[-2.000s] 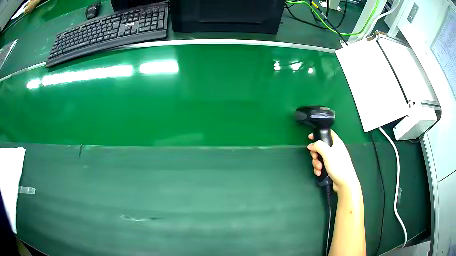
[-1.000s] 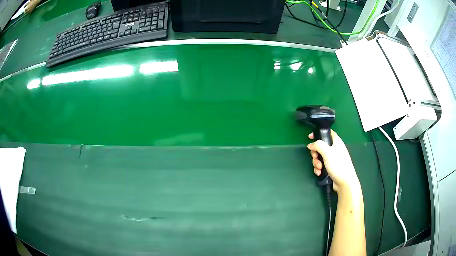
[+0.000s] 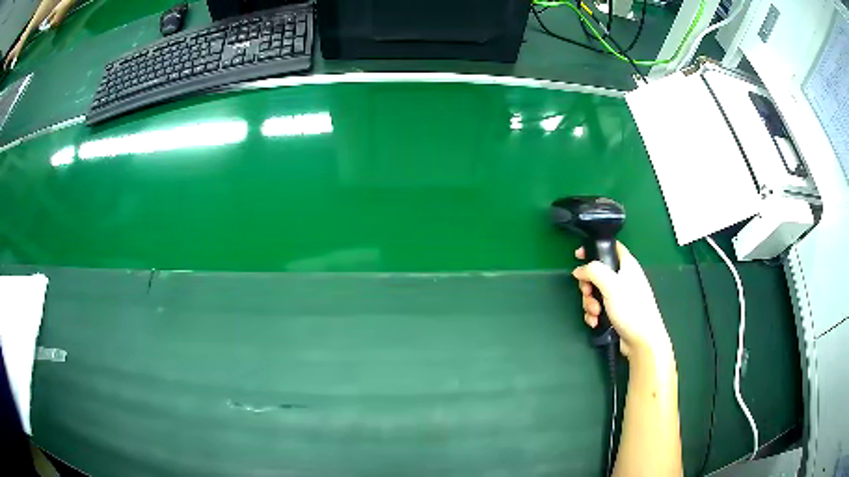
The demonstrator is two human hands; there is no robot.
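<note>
My right hand is closed around the grip of a black barcode scanner. The scanner is upright, its wide head pointing left over the glossy green belt. Its thin black cable runs down from the grip beside my forearm to the bottom edge. No phone shows on the belt in front of the scanner. My left hand is not in the picture.
A matt green mat lies nearest me. A keyboard, mouse and black monitor are beyond the belt. At right are a white board, white adapter, white cable and dark phone-like object. A white sheet lies left.
A dark, thin object has appeared on the white surface at the far right. Another person's hands or arms at the top left have shifted. My right hand and the scanner have not moved.
</note>
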